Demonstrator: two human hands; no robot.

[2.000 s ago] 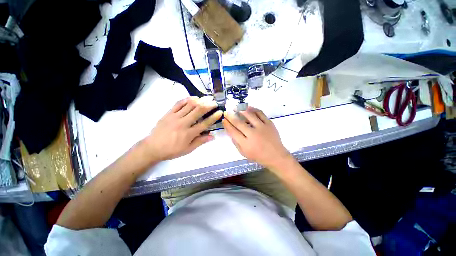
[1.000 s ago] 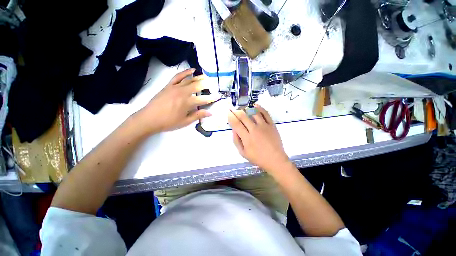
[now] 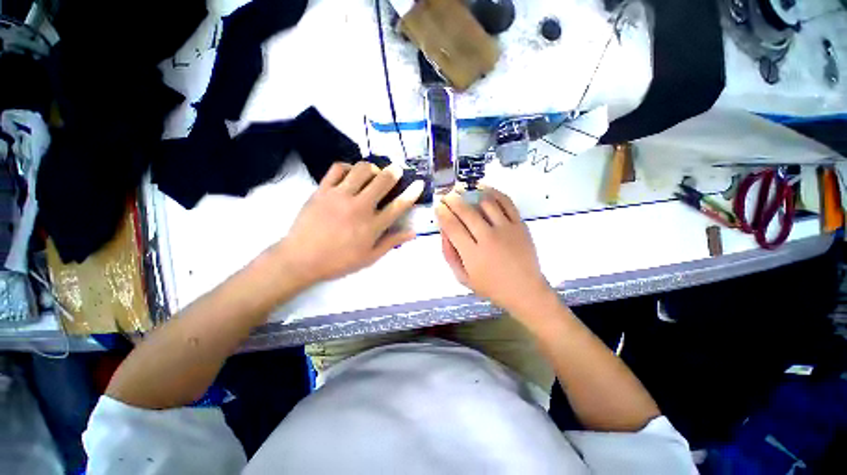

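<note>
The white sewing machine head [image 3: 580, 70] stands above my hands, with an upright metal-edged strip [image 3: 441, 134] beside the presser foot [image 3: 471, 172]. My left hand [image 3: 344, 227] lies left of the foot, its fingers over a small black fabric piece [image 3: 420, 190] and pressing it to the table. My right hand [image 3: 497, 249] is just right of it, fingertips close together at the foot; whether they touch fabric is hidden. Black cut pieces [image 3: 237, 158] lie in a joined chain on the white table, reaching toward my left hand.
A dark fabric heap [image 3: 102, 121] and a plastic-wrapped brown package [image 3: 97, 288] are at left. A black strip [image 3: 692, 70] hangs over the machine. Red-handled scissors [image 3: 775, 218], snips [image 3: 703, 202], a small tan piece [image 3: 616, 173] and an orange tool [image 3: 829, 199] lie at right.
My left hand has moved down and right, closer to the foot and my right hand. The near end of the black chain has shifted. The small curved dark piece below my left hand is out of sight.
</note>
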